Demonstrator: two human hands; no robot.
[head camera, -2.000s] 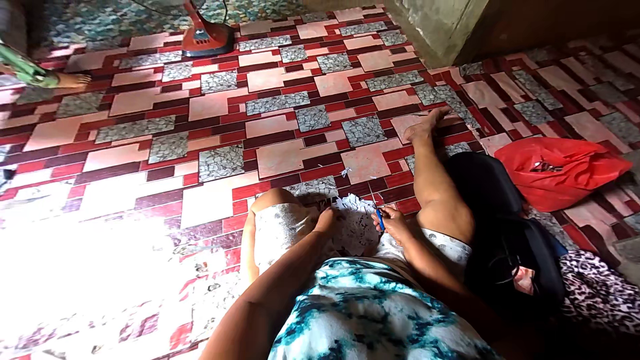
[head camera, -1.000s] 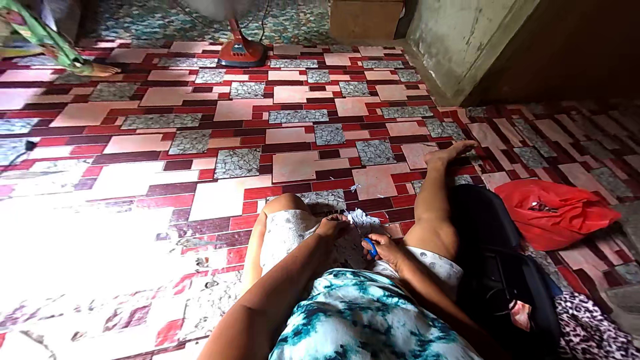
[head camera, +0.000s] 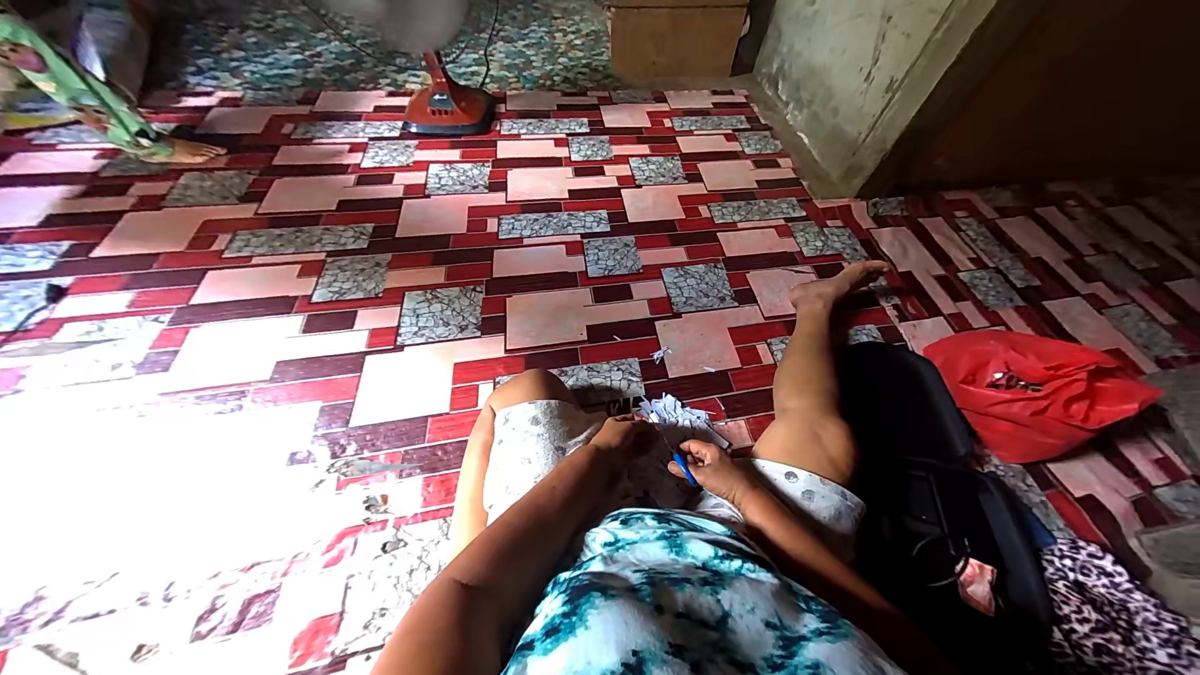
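Note:
My right hand (head camera: 714, 469) holds blue-handled scissors (head camera: 685, 468) over my lap, their blades pointing up and left toward my left hand. My left hand (head camera: 626, 435) is bent with its fingers together near the blade tips; whatever small piece it pinches is too small to make out. Just beyond both hands lies a pile of white paper strips (head camera: 677, 412), between my bent legs. A few loose scraps (head camera: 662, 354) rest on the patterned floor past the pile.
A red plastic bag (head camera: 1041, 398) and an open black case (head camera: 905, 403) lie at my right, beside a leopard-print cloth (head camera: 1111, 609). Ahead stand a fan with a red base (head camera: 450, 111), a cardboard box (head camera: 677, 39) and a concrete pillar (head camera: 858, 84). Another person's foot (head camera: 187, 151) shows at upper left.
The scissors and my right hand have shifted slightly relative to my lap. My left hand stays close to the paper pile. The view has tilted up somewhat, showing the cardboard box.

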